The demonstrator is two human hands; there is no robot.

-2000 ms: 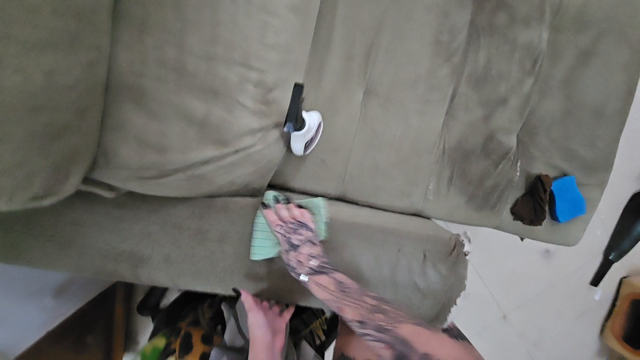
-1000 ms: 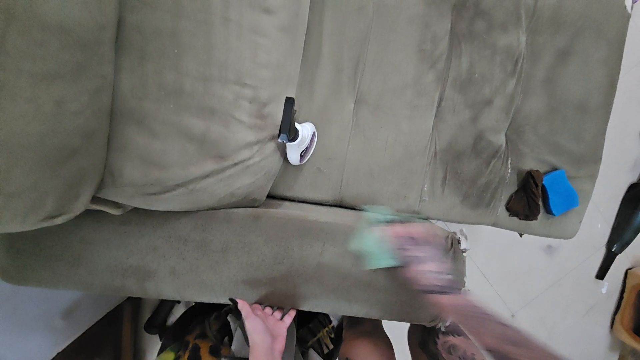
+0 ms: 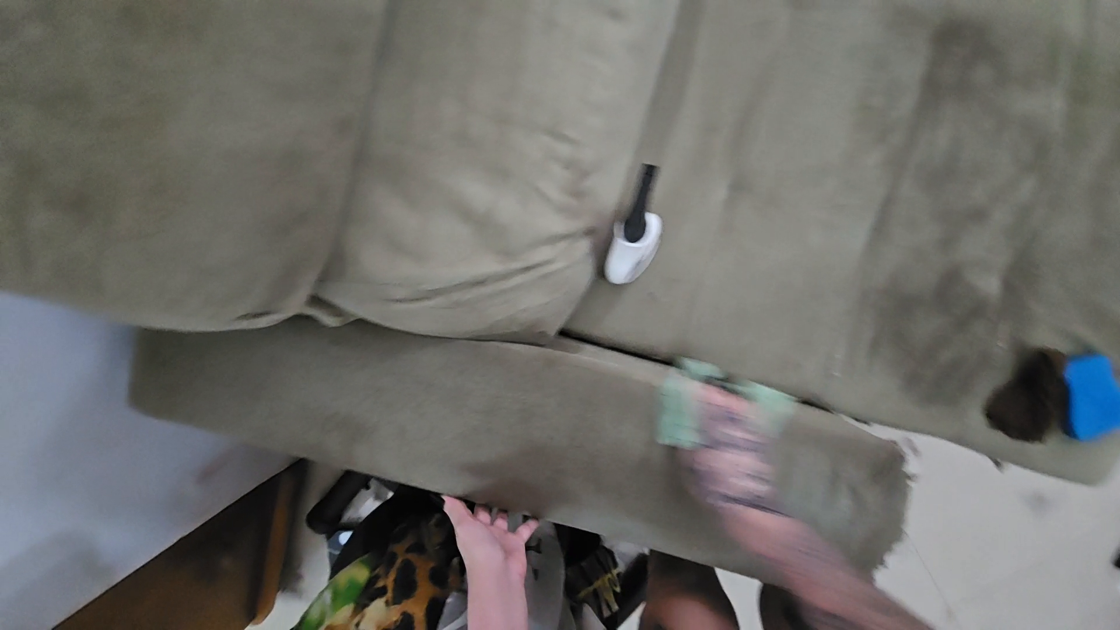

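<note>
My right hand (image 3: 726, 420), tattooed and blurred, presses a light green cloth (image 3: 681, 409) flat on the grey-green sofa's armrest (image 3: 420, 385). My left hand (image 3: 492, 534) rests palm up with its fingertips against the armrest's lower edge, holding nothing visible. Above the armrest, a white brush-like tool with a black handle (image 3: 633, 249) lies on the seat beside the back cushion (image 3: 490, 175). A dark brown cloth (image 3: 1028, 398) and a blue cloth or sponge (image 3: 1092, 398) lie side by side near the seat's front edge.
Below the armrest are a bag or fabric with a leopard-like pattern (image 3: 411, 560) and other dark items, close to my legs. A brown wooden piece (image 3: 192, 560) stands at the lower left by the pale wall (image 3: 105, 420). Light floor tiles (image 3: 980, 534) show at the lower right.
My right hand has moved the green cloth along the armrest, first toward its front end, then partway back. My left hand has stayed at the lower edge. The view has shifted.
</note>
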